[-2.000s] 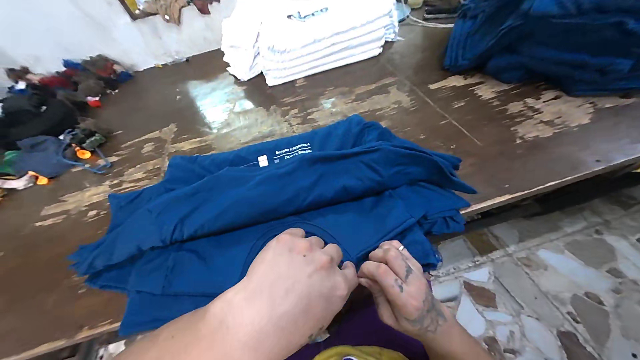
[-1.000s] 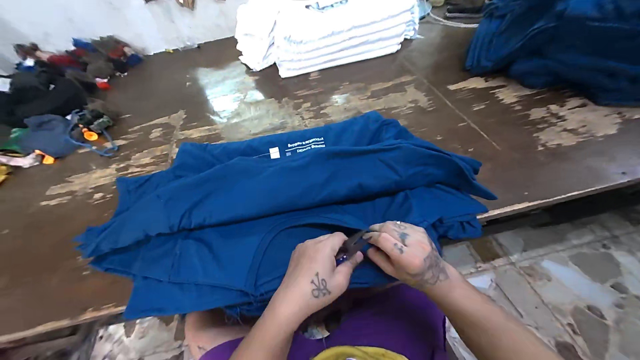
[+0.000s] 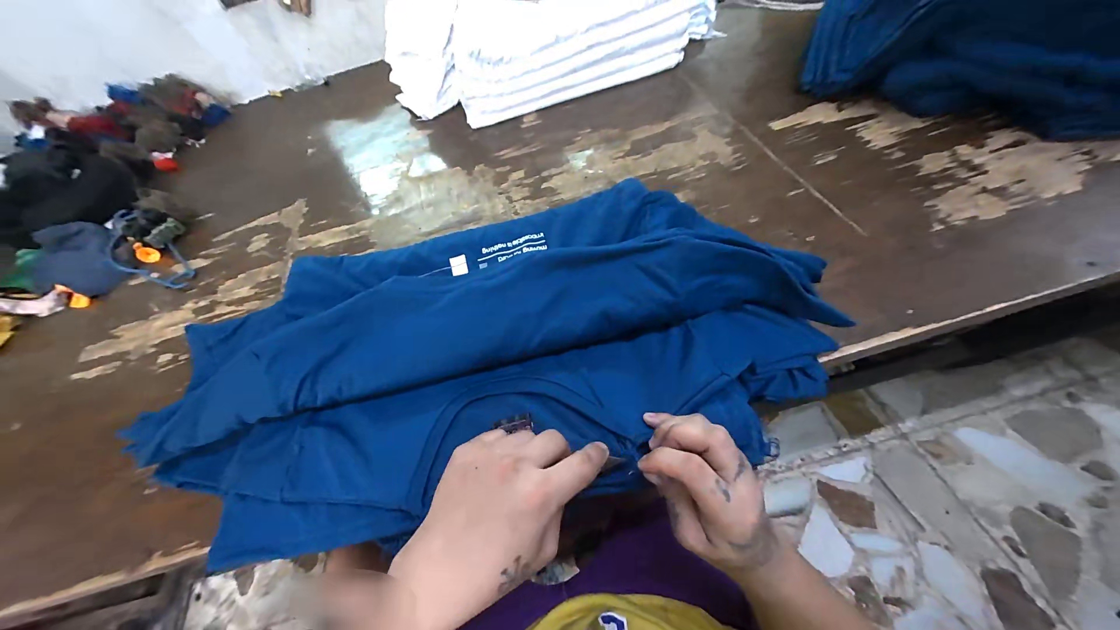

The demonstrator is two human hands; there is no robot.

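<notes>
Several blue T-shirts (image 3: pixel 525 319) lie in a loose, overlapping pile at the front of the table, one with white print and a small white label. The nearest shirt's round neckline curves around my left hand (image 3: pixel 516 494). My left fingers are closed on a small, mostly hidden tool; a thin greyish tip (image 3: pixel 617 461) shows beyond the thumb and index finger. A small dark patterned piece (image 3: pixel 514 423) shows behind the knuckles; whether it belongs to the tool or the shirt I cannot tell. Close on the right, my right hand (image 3: pixel 704 490) pinches the shirt's edge near the neckline.
On the worn brown wooden table (image 3: pixel 262 175), a stack of white folded garments (image 3: pixel 560 61) stands at the back, with more blue garments (image 3: pixel 971 61) at the back right. Mixed fabric scraps (image 3: pixel 79 184) lie far left. A stone-patterned floor (image 3: pixel 954 490) shows beyond the front edge.
A dark tool showed between my hands one second ago; now my left hand covers most of it. Both hands stay at the nearest shirt's neckline, their fingertips now a little apart.
</notes>
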